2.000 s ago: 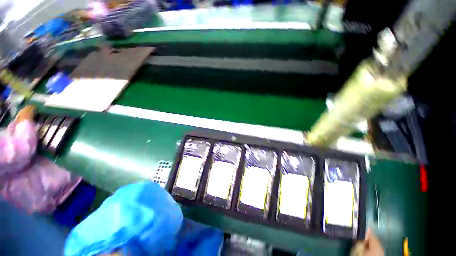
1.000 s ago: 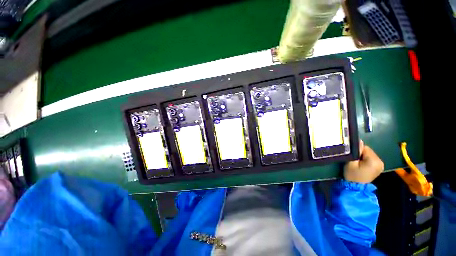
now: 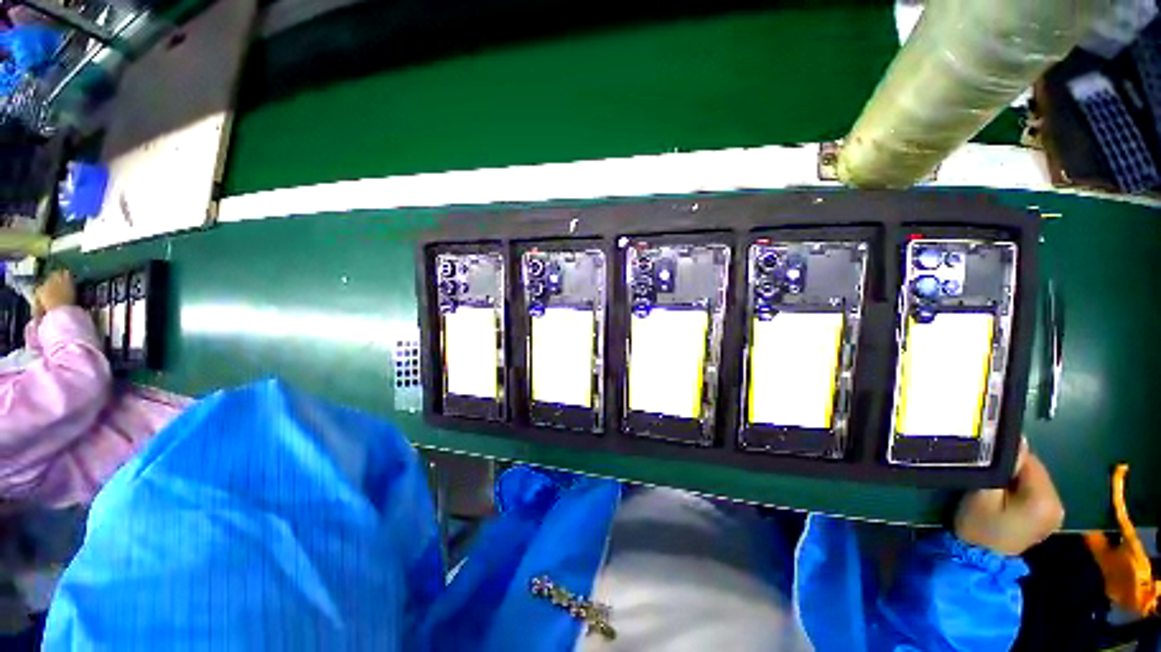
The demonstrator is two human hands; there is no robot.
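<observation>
A black foam tray lies on the green bench, with several open-backed smartphones in its pockets. Each phone has round camera lenses at its upper left and a white battery below. My right hand is at the tray's lower right corner; its fingertips are partly hidden at the tray edge, so its grip is unclear. My left hand is not visible; a large blue sleeve is at lower left. An adhesive pad sheet with dark dots lies left of the tray. Tweezers lie right of it.
A green conveyor belt with a white edge runs behind. A post in yellowish film stands behind the tray's right part. Orange-handled cutters are at lower right. Another person's pink sleeve is beside a smaller dark tray at left.
The view has swung round and shifted, so the tray now appears further right and nearly level. My right hand stays at the tray's lower right corner.
</observation>
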